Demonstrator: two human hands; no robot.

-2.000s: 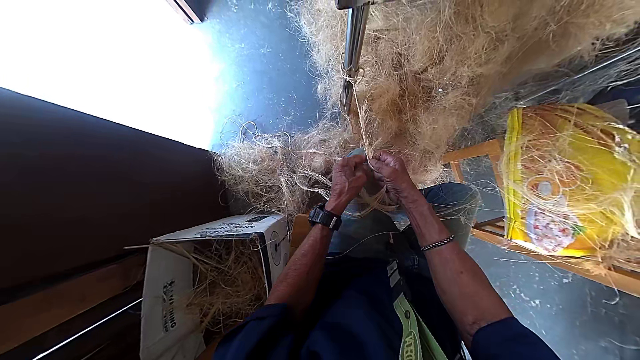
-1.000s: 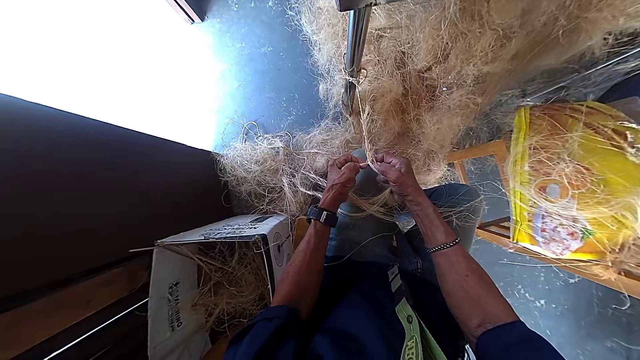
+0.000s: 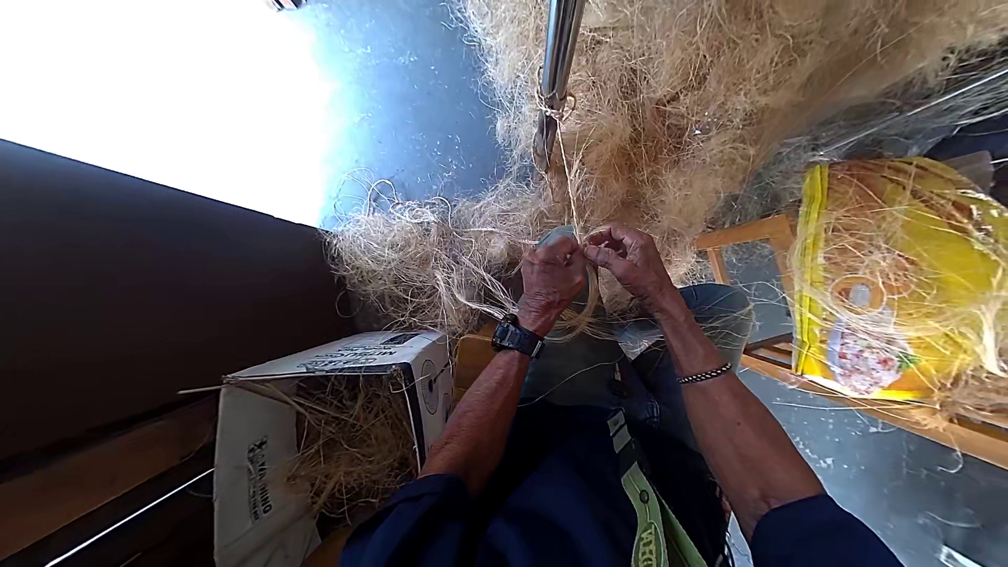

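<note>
A cord of pale plant fibre (image 3: 568, 177) runs from a loop tied round a metal pole (image 3: 557, 59) down to both hands. My left hand (image 3: 553, 276), with a black watch on the wrist, is closed on the cord's lower end. Close beside it on the right, my right hand (image 3: 626, 256) pinches fibres at the same spot between thumb and fingers. Loose strands hang below the hands over my lap. A pale bluish thing, not clear what, shows partly behind my left hand.
Tangled fibre (image 3: 669, 118) lies in a big heap ahead, with a paler bunch (image 3: 417, 260) left of the hands. A cardboard box (image 3: 256, 472) holding brown fibre stands at lower left. On the right, a yellow printed bag (image 3: 937, 276) rests on a wooden frame (image 3: 748, 234).
My right hand has shifted slightly away from my left, its fingers now less tightly closed. Both hands remain at the cord's lower end.
</note>
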